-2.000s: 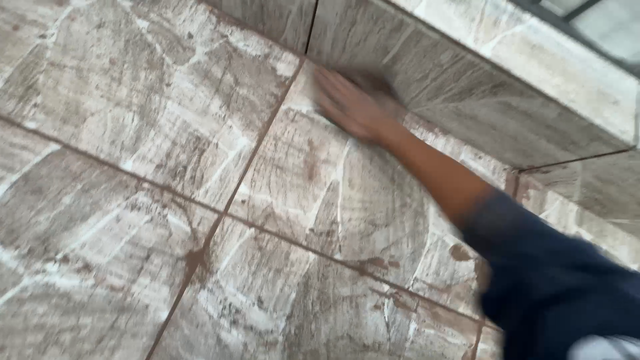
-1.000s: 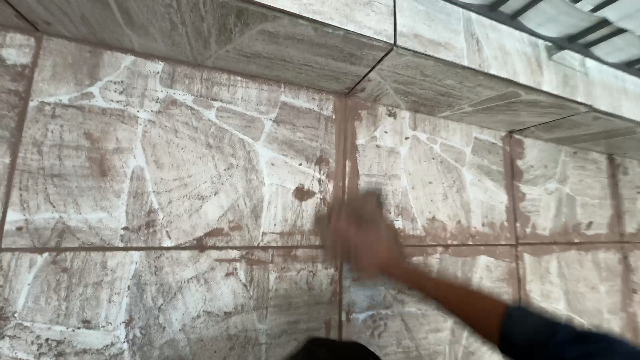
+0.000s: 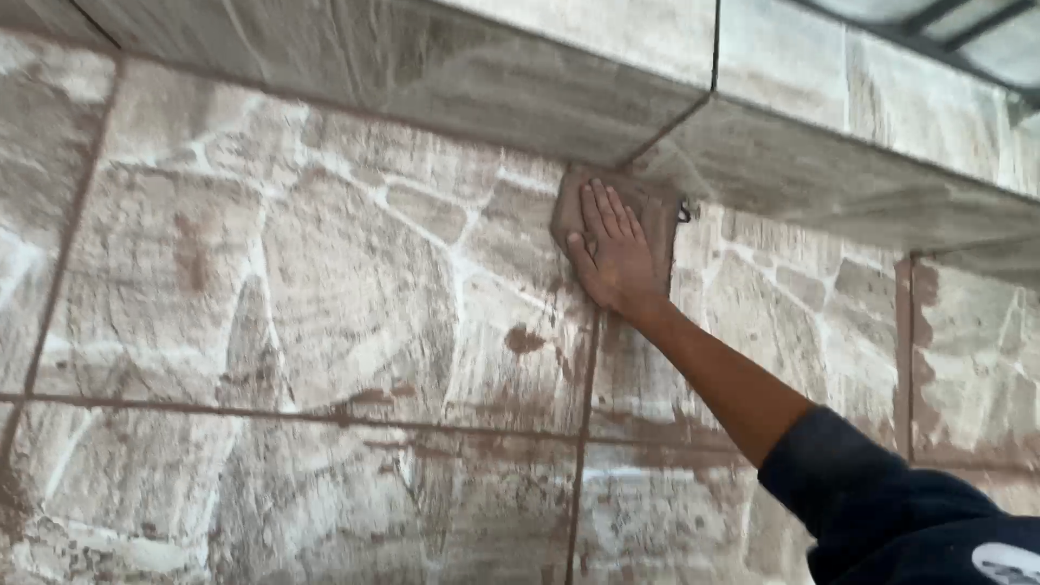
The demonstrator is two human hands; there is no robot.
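My right hand (image 3: 617, 252) lies flat, palm down, on a folded brown cloth (image 3: 573, 211) and presses it to the stone-patterned tiles (image 3: 357, 284). The cloth covers the upper end of a grout joint (image 3: 587, 390), where the tiles meet the raised ledge. Brown grout fills the joints, and smears of it mark the tile faces, with a dark blotch (image 3: 525, 339) to the left below the hand. A small dark loop (image 3: 684, 213) shows at the cloth's right edge. My left hand is out of view.
A tiled ledge (image 3: 520, 89) runs across the top, its underside or face meeting the tiles just above my hand. Dark metal bars (image 3: 967, 36) stand at the upper right. Thick brown grout (image 3: 904, 357) lines a joint at the right.
From the crossing of the joints one second ago, my right hand has moved up along the joint to the ledge. It was blurred before and now shows clearly on the cloth.
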